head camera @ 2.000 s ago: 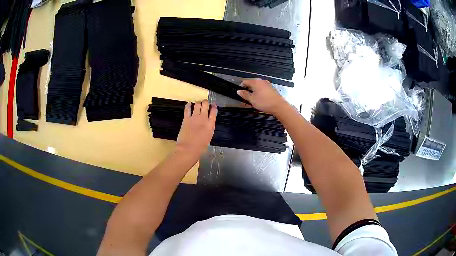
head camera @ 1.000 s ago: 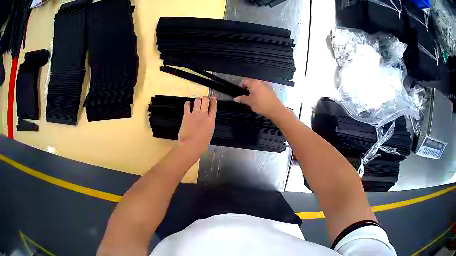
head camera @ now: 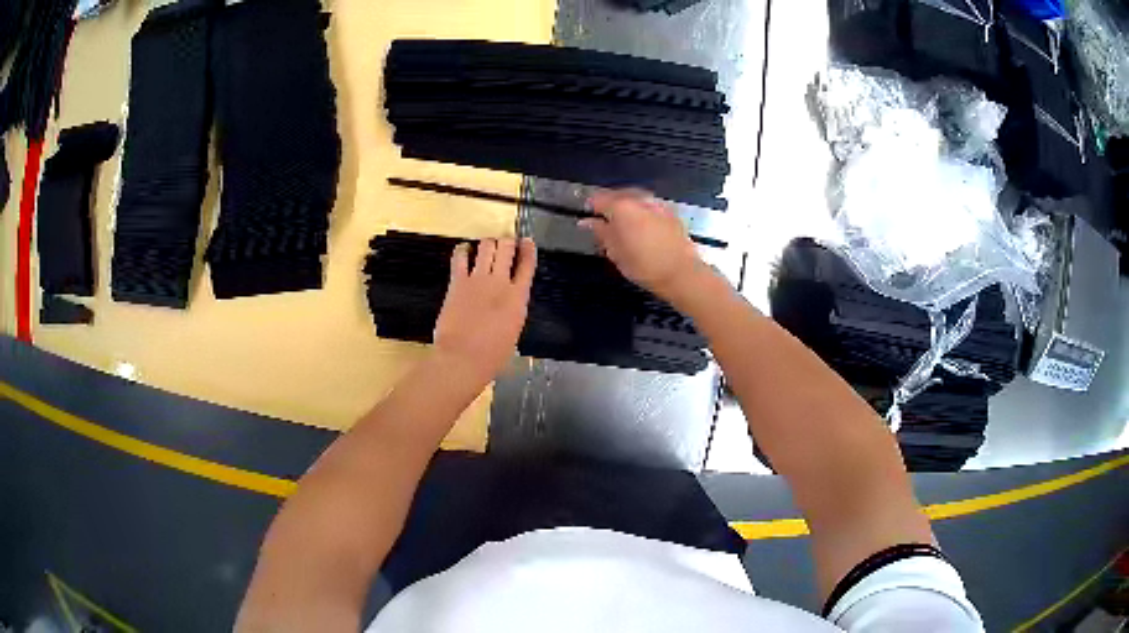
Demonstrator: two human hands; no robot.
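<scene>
A wide block of black strips [head camera: 557, 118] lies across the tan tabletop and shiny metal. A narrower row of black strips [head camera: 607, 309] lies nearer my body. My left hand [head camera: 490, 297] rests flat on this row, fingers a little apart, not gripping. My right hand [head camera: 638, 241] holds a single thin black strip [head camera: 458, 191] between thumb and fingers, in the gap between block and row. The strip's ends show on both sides of the hand.
Two long black stacks [head camera: 275, 161] and a shorter one [head camera: 71, 223] lie at left by a red line. At right are crumpled clear plastic bags [head camera: 916, 198], black bundles [head camera: 947, 433] and a grey box with a label [head camera: 1067, 364].
The few strips fanned in my right hand are down to one thin strip, held nearly level. The near row's far edge has risen slightly. My left hand has stayed on the row.
</scene>
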